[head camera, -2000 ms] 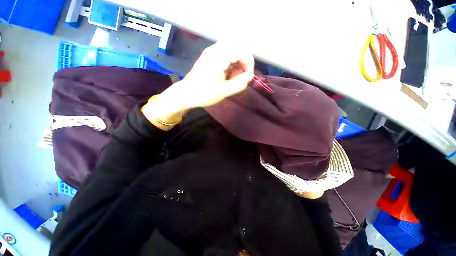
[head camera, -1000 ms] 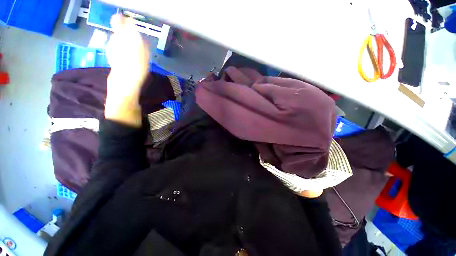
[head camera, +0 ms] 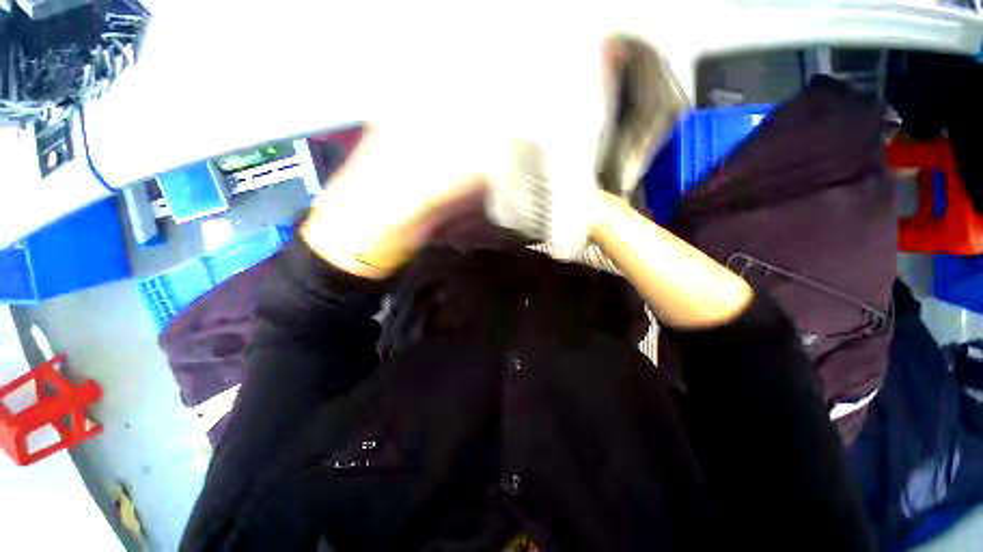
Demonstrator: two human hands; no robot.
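Observation:
The maroon garment piece (head camera: 461, 219) with striped lining (head camera: 650, 106) is raised in front of my chest at the machine table's edge, blurred by motion. My left hand (head camera: 437, 162) reaches in from the left beside it. It is washed out against the white table, and its fingers cannot be made out. My right hand (head camera: 577, 199) is at the striped part, blurred and overexposed, and seems to hold the cloth. No thin tool or thread can be seen.
The white table (head camera: 259, 76) spans the top. Maroon bundles lie at left (head camera: 216, 334) and right (head camera: 798, 216), the right one with a wire piece on it. Blue crates (head camera: 205, 270), a red stool (head camera: 49, 410) and another red stool at right (head camera: 932, 194) stand around.
The view has swung left, and the scissors and phone are out of it. My left hand has come back from the far left. My right hand has come out from under the cloth, which is now lifted.

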